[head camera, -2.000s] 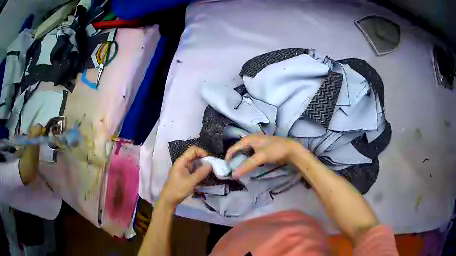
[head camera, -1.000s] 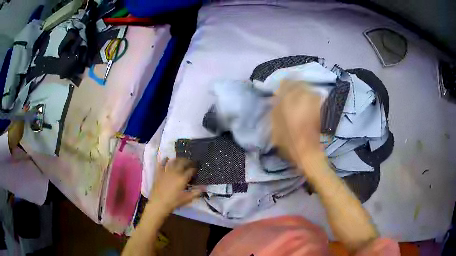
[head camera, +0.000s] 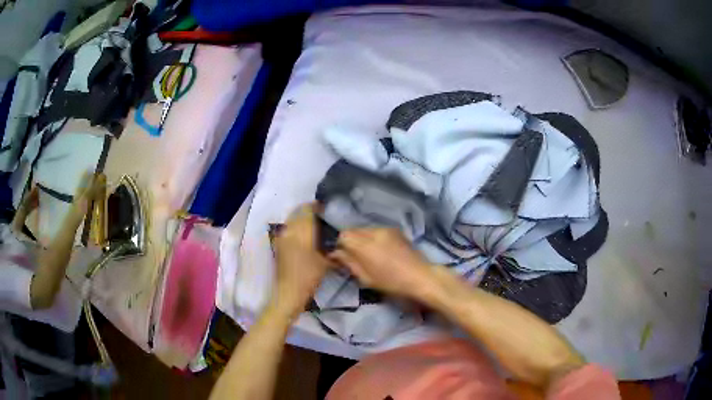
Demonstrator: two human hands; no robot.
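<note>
A tied bundle of cut fabric pieces (head camera: 461,148) with pale blue-white and dark textured faces fans out on the padded table (head camera: 648,234). Its gather shows right of my hands. My left hand (head camera: 300,246) and my right hand (head camera: 375,258) are close together at the bundle's near left side, gripping a dark garment piece (head camera: 326,233) between them. The fabric just behind my hands is blurred by motion. My fingertips are partly hidden.
A flat pointed plate (head camera: 599,78) lies at the far right, and a dark metal-edged object (head camera: 692,131) at the right edge. On the left table, a coworker's hands are beside a steam iron (head camera: 127,215). Scissors (head camera: 166,94) and a pink pad (head camera: 190,293) are also there.
My right hand has come down from the middle of the bundle to my left hand. The dark panel lying flat is now mostly covered. The coworker's iron now stands near that table's middle.
</note>
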